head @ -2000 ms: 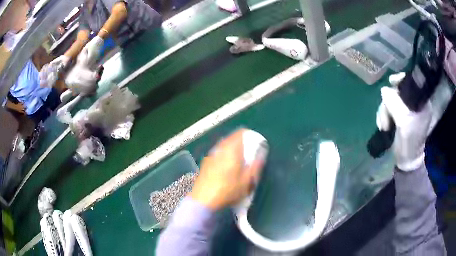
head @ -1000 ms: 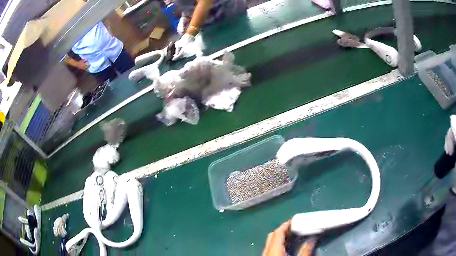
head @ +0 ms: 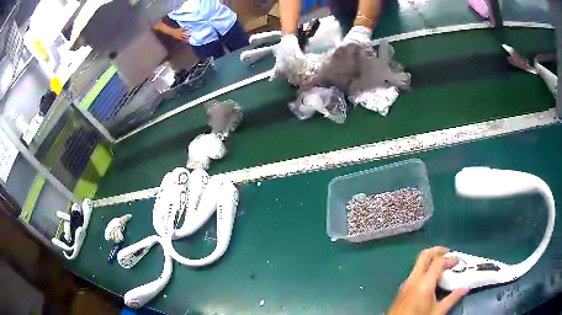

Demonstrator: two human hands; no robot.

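Note:
A white U-shaped neck fan body [head: 545,215] lies on the green bench at the right, its open side facing left. Its lower arm shows an open side with a small dark strip inside. My bare left hand [head: 430,284] is at the bottom right, fingers and thumb around the lower arm's end. The upper end is blurred and lies right of the clear screw tub [head: 338,212], which holds a heap of tiny screws. My right hand is out of the picture.
A tangled pile of white neck fans [head: 161,212] lies left. A pale bundle [head: 117,227] is beside it. A pale edge rail [head: 345,161] separates bench and belt. Another person's gloved hands [head: 289,58] handle crumpled plastic bags [head: 370,74] across the belt.
The view has swung left, and my gloved right hand with the screwdriver has left it. The fan's upper end has come away from the tub. Its lower arm now shows its open side.

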